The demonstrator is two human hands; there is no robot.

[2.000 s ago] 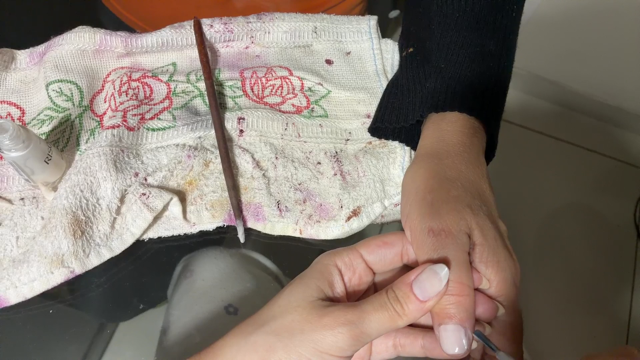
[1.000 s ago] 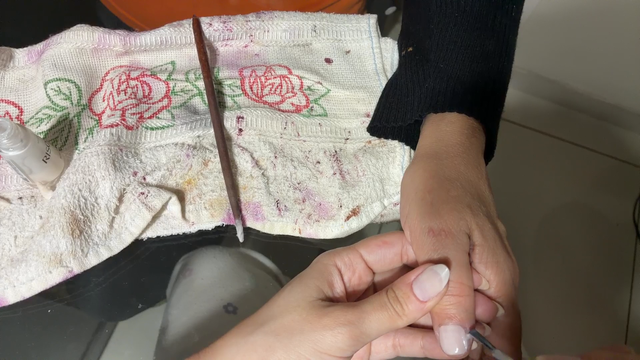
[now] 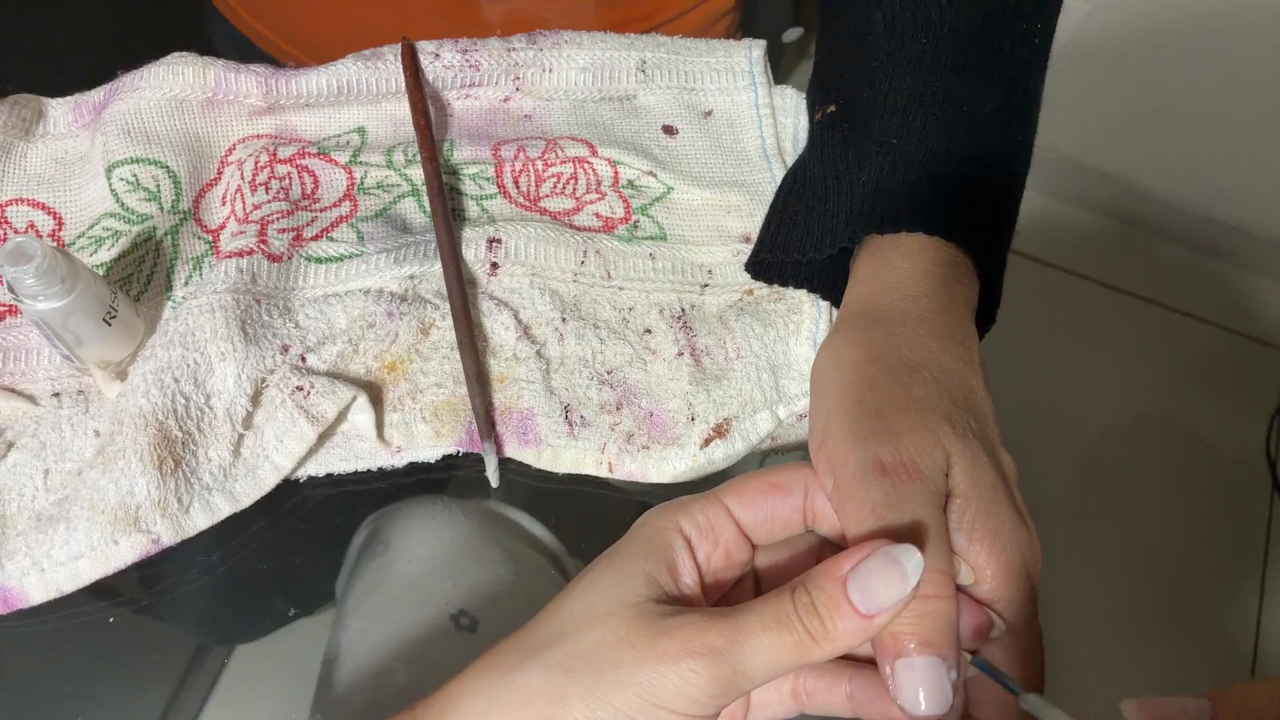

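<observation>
My left hand (image 3: 740,610) holds another person's hand (image 3: 910,440), its thumb and fingers around that person's thumb. The held thumb's nail (image 3: 922,684) has a glossy pale pink coat. At the bottom right edge only fingertips of my right hand (image 3: 1190,703) show, near the light-coloured end of a thin nail polish brush (image 3: 1005,685); the grip itself is out of frame. The brush's dark tip is beside the coated nail. An uncapped glass nail polish bottle (image 3: 80,310) stands tilted on the towel at the left.
A stained white towel (image 3: 640,330) with embroidered roses lies on a dark glass table (image 3: 300,530). Across it rests a reddish-brown wooden stick (image 3: 445,240) with a whitish tip. An orange object (image 3: 480,25) is at the top. The other person's black sleeve (image 3: 920,130) borders the towel.
</observation>
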